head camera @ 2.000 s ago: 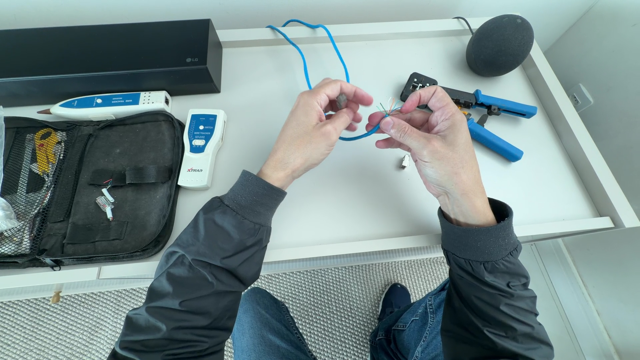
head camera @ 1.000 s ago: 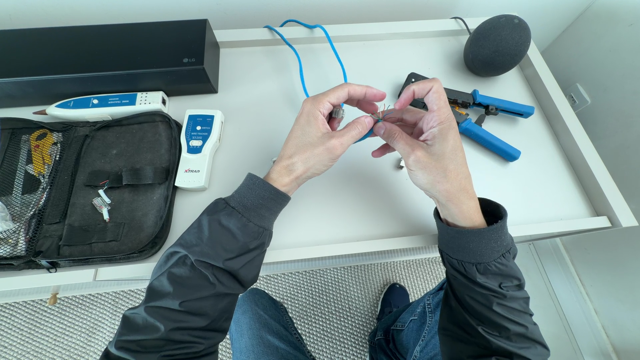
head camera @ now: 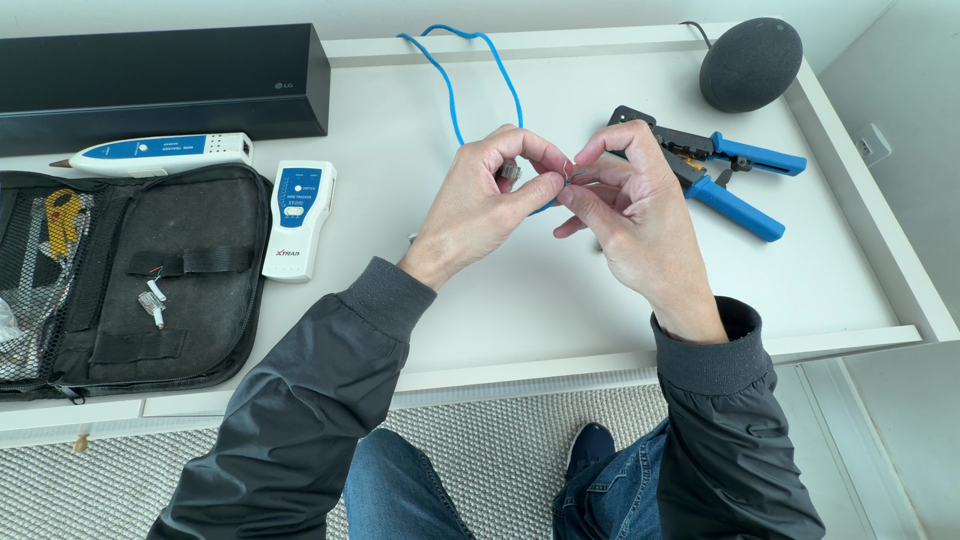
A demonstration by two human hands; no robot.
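Note:
Between both hands is the end of a blue network cable [head camera: 452,97], its thin separated wires [head camera: 570,177] fanning out at the fingertips. My left hand [head camera: 487,199] pinches the cable end between thumb and index finger; a connector with a ridged metallic look [head camera: 510,172] also sits against its curled fingers. The thumb and fingers of my right hand [head camera: 637,199] grip the wires from the other side, close against the left fingertips. Behind the right hand lies a crimping tool with blue handles [head camera: 739,206], its head partly hidden. A small object beneath the right hand is mostly covered.
An unzipped black tool case [head camera: 191,217] at the left holds a yellow tool [head camera: 61,217] under mesh and a loose plug [head camera: 151,302]. Nearby are a wire tracker probe [head camera: 169,152], a white tester [head camera: 289,244] and a black soundbar [head camera: 187,71]. A dark smart speaker [head camera: 750,66] stands back right.
The hands have drawn closer together than two seconds ago, and the fingertips now meet around the cable's wires. The tools on the white surface lie as before.

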